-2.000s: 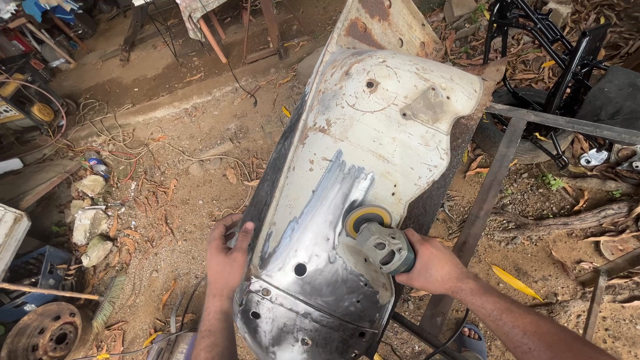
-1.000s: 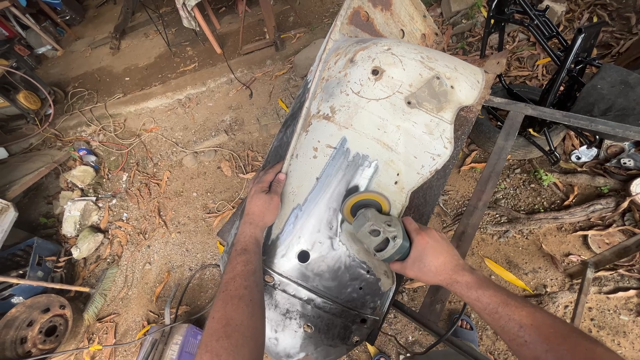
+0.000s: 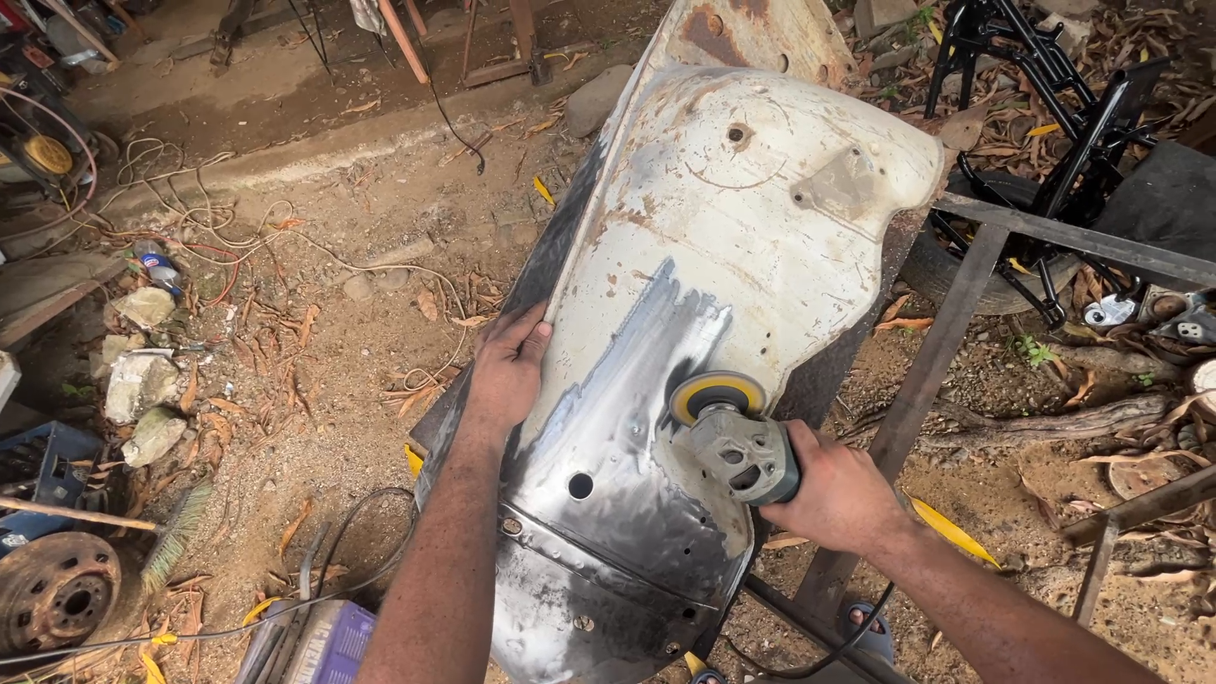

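A sheet-metal vehicle panel (image 3: 722,237) with worn cream paint, rust spots and a bare, shiny lower part lies on a dark support. My right hand (image 3: 836,489) grips the body of an angle grinder (image 3: 746,456) right of the panel's middle. Its yellow-rimmed disc (image 3: 717,397) is against or just over the panel, at the border of bare metal and paint; exact contact is unclear. My left hand (image 3: 511,366) rests on the panel's left edge, fingers over the rim, holding it.
A metal frame (image 3: 936,370) and a black motorcycle frame (image 3: 1064,114) stand at right, near a tire (image 3: 988,275). At left are stones (image 3: 142,385), a rusty wheel rim (image 3: 59,594) and a blue crate (image 3: 47,475). A power cord (image 3: 826,665) hangs below my right arm.
The grinder has stayed near the paint border. My left hand has moved up the panel's left edge since the oldest frame.
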